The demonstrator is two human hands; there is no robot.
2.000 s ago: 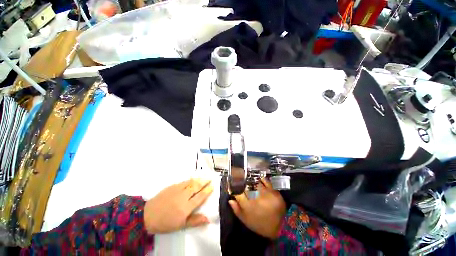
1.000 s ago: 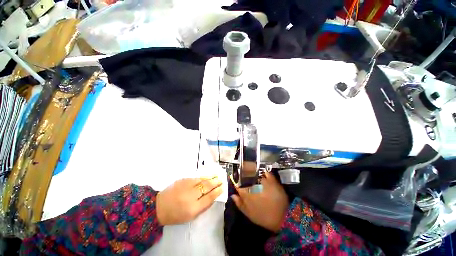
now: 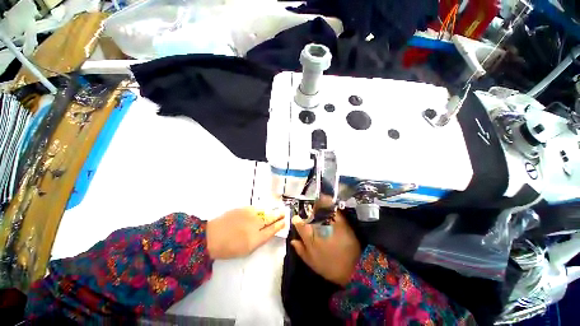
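The white sewing machine head (image 3: 375,149) has a blue stripe, with its presser foot area (image 3: 299,207) at its lower left end. My left hand (image 3: 245,232) lies palm down on the white table just left of the needle area. Its fingertips are on a small white strip (image 3: 283,224), hard to tell from the table. My right hand (image 3: 331,248) is right of the needle, partly hidden by the metal guard. Its thumb and fingers hold the edge of the black garment piece (image 3: 302,296), which runs down toward my lap. The stitch point is hidden.
A black fabric band (image 3: 486,149) drapes over the machine head. A clear zip bag (image 3: 461,248) lies at right on black cloth. Black cut pieces (image 3: 210,95) lie behind the head. A plastic-wrapped brown board (image 3: 70,172) and striped stack (image 3: 13,146) are at far left.
The machine has shifted right in the picture as the view moved. My left fingertips have closed in beside the needle area, with the small white strip now showing at them. My right hand stays beside the needle.
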